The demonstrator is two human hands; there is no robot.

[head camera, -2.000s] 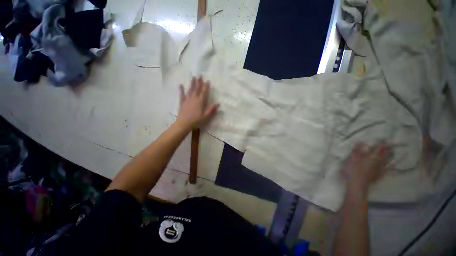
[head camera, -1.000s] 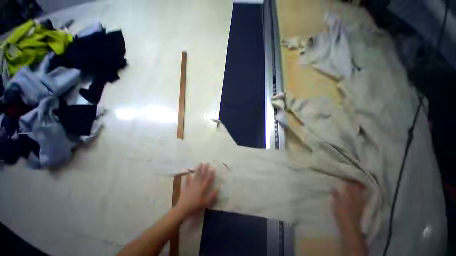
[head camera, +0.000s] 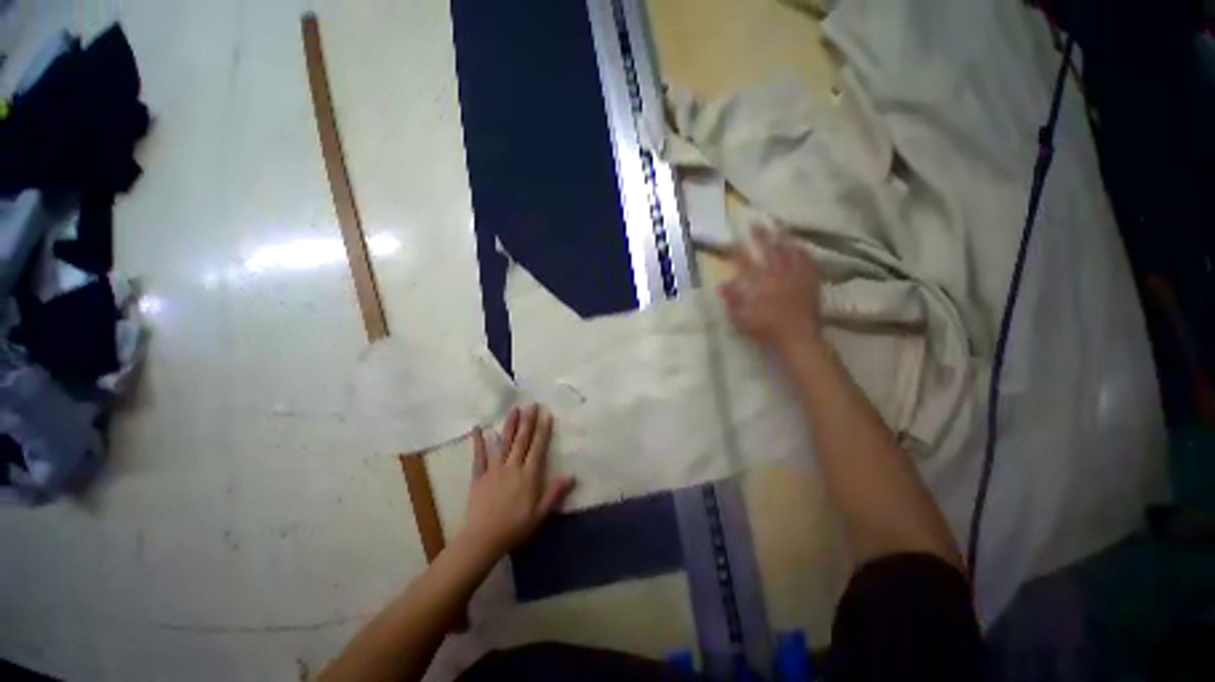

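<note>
A flat cream fabric piece (head camera: 640, 400) lies across the dark strip (head camera: 546, 147) and the silver guide rail (head camera: 644, 173). Its left part crosses a long brown wooden strip (head camera: 344, 187). My left hand (head camera: 513, 482) lies on the fabric's lower left part with fingers slightly spread. My right hand (head camera: 776, 287) is on the fabric's upper edge, just right of the rail; its fingertips are blurred, and I cannot tell if they pinch the cloth.
Bunched cream cloth (head camera: 986, 307) covers the right side, with a black cord (head camera: 1019, 293) running over it. Dark and grey scraps (head camera: 67, 307) lie at the far left. Blue blocks (head camera: 792, 656) sit at the rail's near end.
My right hand has moved from the lower right up to the fabric's upper edge near the rail. My left hand stays on the fabric's left part. The view has shifted.
</note>
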